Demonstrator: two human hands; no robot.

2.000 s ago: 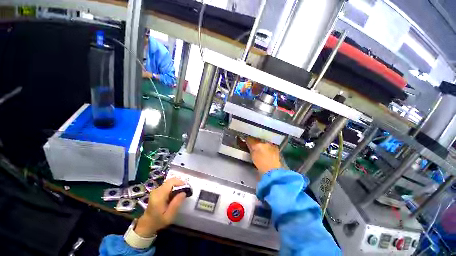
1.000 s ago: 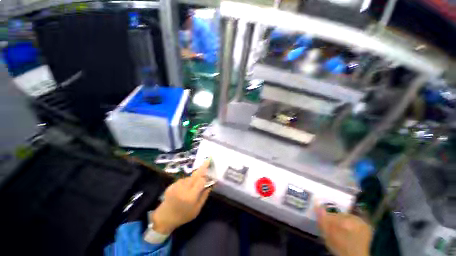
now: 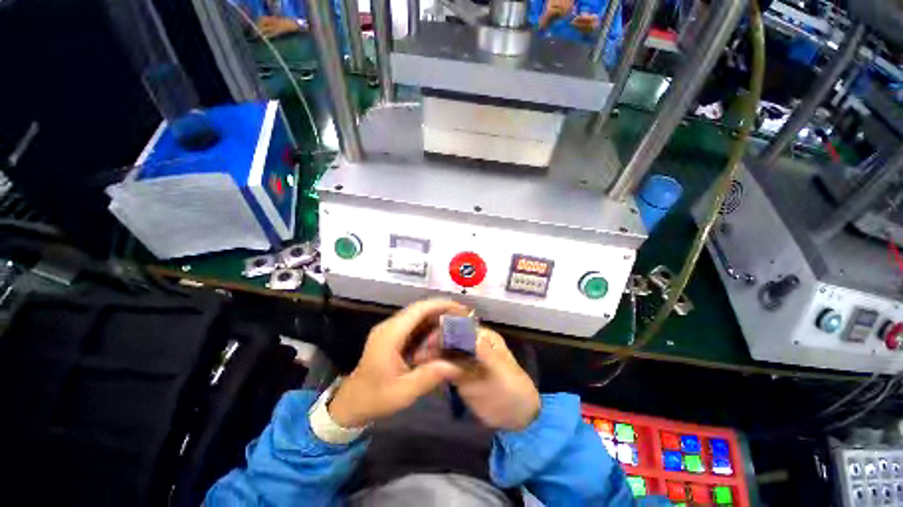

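Note:
A small square unit (image 3: 458, 334) with a greyish-purple face is held between my two hands, in front of the press panel. My left hand (image 3: 401, 364) grips it from the left, with a pale band on the wrist. My right hand (image 3: 498, 381) touches it from the right and below. The bench press (image 3: 475, 203) stands behind; its upper plate (image 3: 500, 71) is down and the block under it closed, so the nest's inside is hidden. The panel has green buttons (image 3: 347, 246) at both ends, a red button (image 3: 468, 268) and a lit display (image 3: 530, 275).
A blue-topped white box (image 3: 203, 193) and loose metal fixtures (image 3: 287, 265) are left of the press. A blue cup (image 3: 658, 196) and a yellowish hose (image 3: 728, 178) are right. A red tray (image 3: 646, 451) of coloured squares, black trays (image 3: 89, 386) and a pale tray (image 3: 871, 473) lie lower.
Both hands have left the panel buttons and come together around the unit. The press's upper plate has come down, closing the gap over the nest. The camera view has shifted.

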